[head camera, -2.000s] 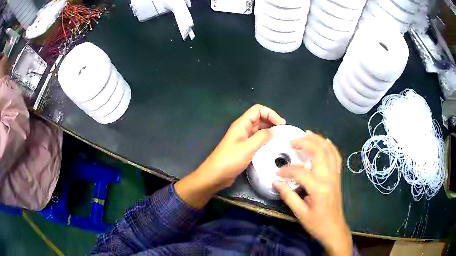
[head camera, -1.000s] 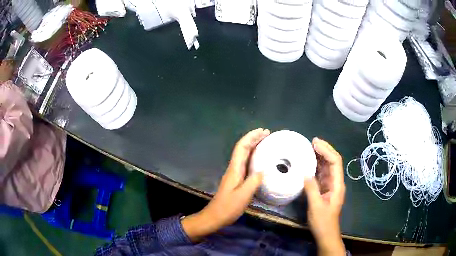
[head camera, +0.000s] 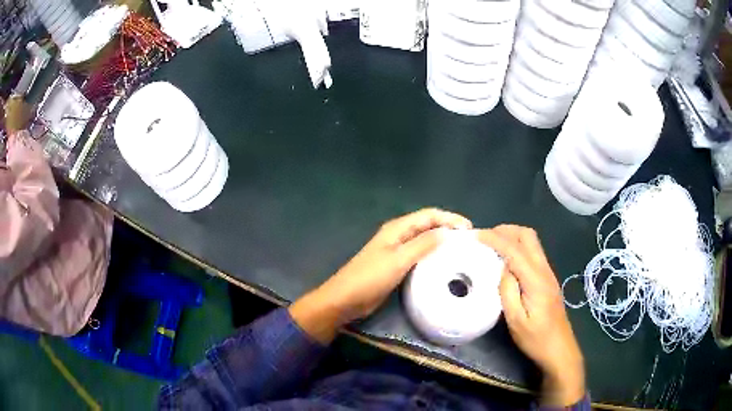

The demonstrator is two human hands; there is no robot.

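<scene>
A round white housing (head camera: 437,309) with a dark centre hole lies near the table's front edge. My left hand (head camera: 393,261) holds its left and far side, fingers curved over the far rim. My right hand (head camera: 534,297) holds its right side, fingertips at the far right rim. No sealing ring can be made out on the housing; the parts under my fingers are hidden. A heap of thin white sealing rings (head camera: 666,253) lies to the right.
A short stack of housings (head camera: 180,160) stands at the left, another (head camera: 598,152) at the right. Taller stacks (head camera: 472,60) stand at the far side, beside white square parts (head camera: 393,24). Red wires (head camera: 140,44) lie far left. A person's pink sleeve (head camera: 48,257) is at the left edge.
My hands have moved from the housing's sides to around its far rim, the left hand's fingers reaching over the far side. Two seconds ago my right fingers were over its top.
</scene>
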